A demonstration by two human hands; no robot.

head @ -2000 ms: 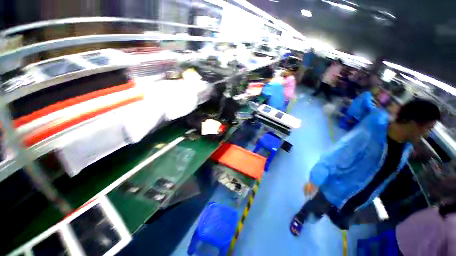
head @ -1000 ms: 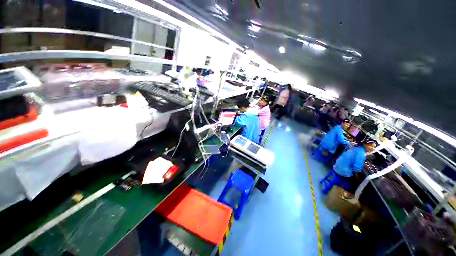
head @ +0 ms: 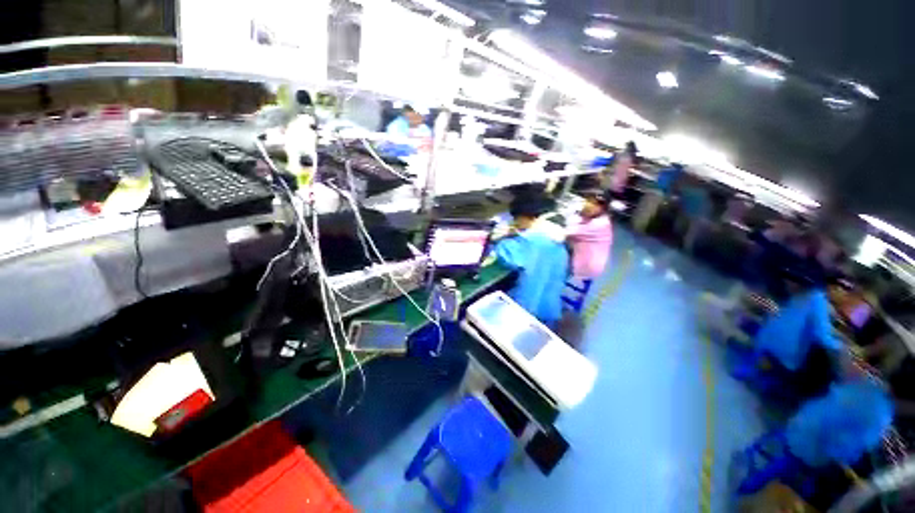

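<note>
Neither of my hands is in the picture. A white foam tray (head: 564, 373) with dark tablets in its pockets stands on a stand beside the bench, right of centre. A flat grey panel with a tan border (head: 377, 337) lies at the bench edge. White cables (head: 323, 271) hang from the shelf over the bench. A monitor (head: 458, 246) with a lit screen stands beyond them. The image is somewhat blurred.
A blue stool (head: 464, 447) stands on the blue floor by the tray. A red-orange bin (head: 263, 475) is at the lower edge. A keyboard (head: 209, 172) lies on the upper shelf. A person in blue (head: 540, 265) sits beyond the tray; other people are at the right.
The view has moved forward along the aisle. The tray, stool and hanging cables look nearer, and the red-orange bin has slid towards the lower left. The standing person in blue seen earlier has left the view.
</note>
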